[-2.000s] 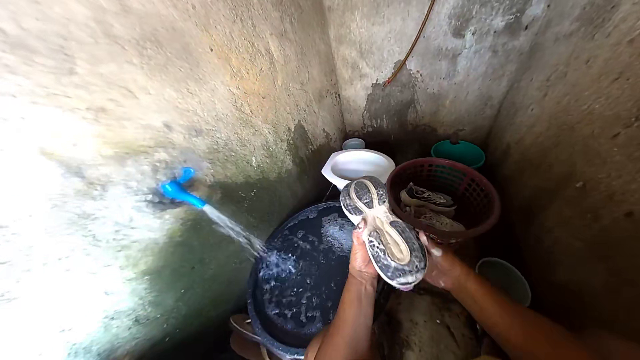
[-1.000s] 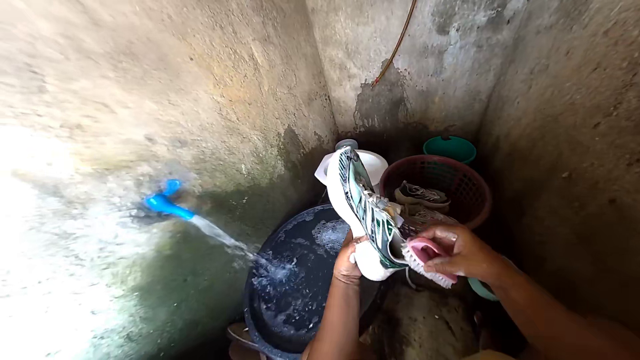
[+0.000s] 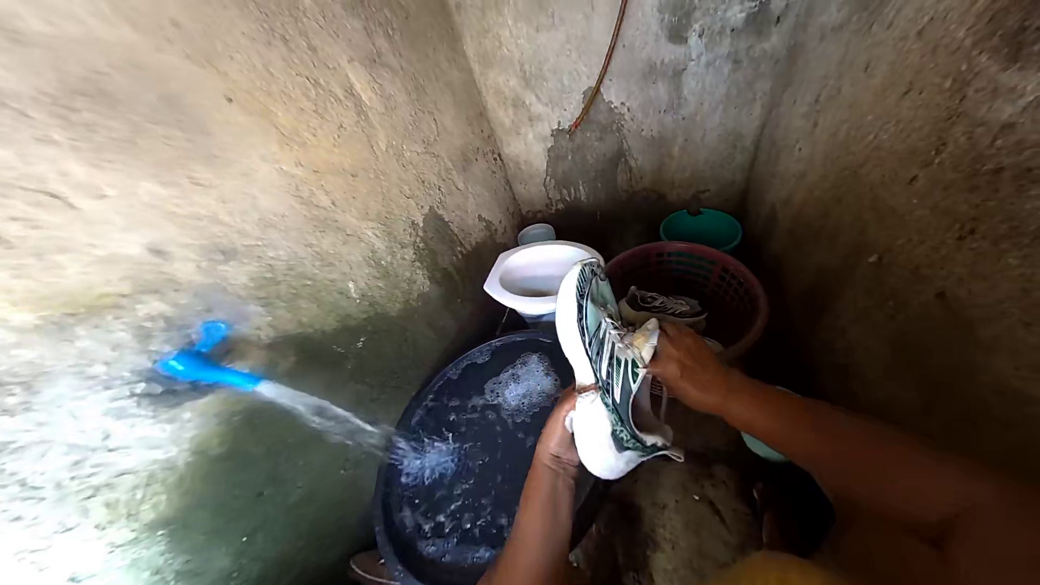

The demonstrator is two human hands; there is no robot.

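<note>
My left hand (image 3: 561, 431) grips a white, green and black running shoe (image 3: 609, 382) from below, near the middle of its sole. The shoe is tilted, toe up, with its opening toward the lower right. On the shoe's right side, my right hand (image 3: 686, 366) is at the laces and tongue; its fingertips are partly hidden, and whether a brush is in it cannot be seen. Just left of the shoe stands a dark round tub (image 3: 390, 504) of water with foam on top. A blue plastic tap (image 3: 203, 370) on the left wall pours water into it.
Behind the shoe, a dark red plastic basket (image 3: 751, 301) holds another shoe (image 3: 662, 305). A white toilet bowl (image 3: 508, 284) stands behind the tub. A green basin (image 3: 703, 229) is in the back corner, and a pale green container (image 3: 764, 443) lies partly under my right forearm. Concrete walls close in around.
Two seconds ago the sole faced me; now the shoe's side and laces show. A pink brush was in my right hand one second ago at the heel; that hand has moved up to the laces.
</note>
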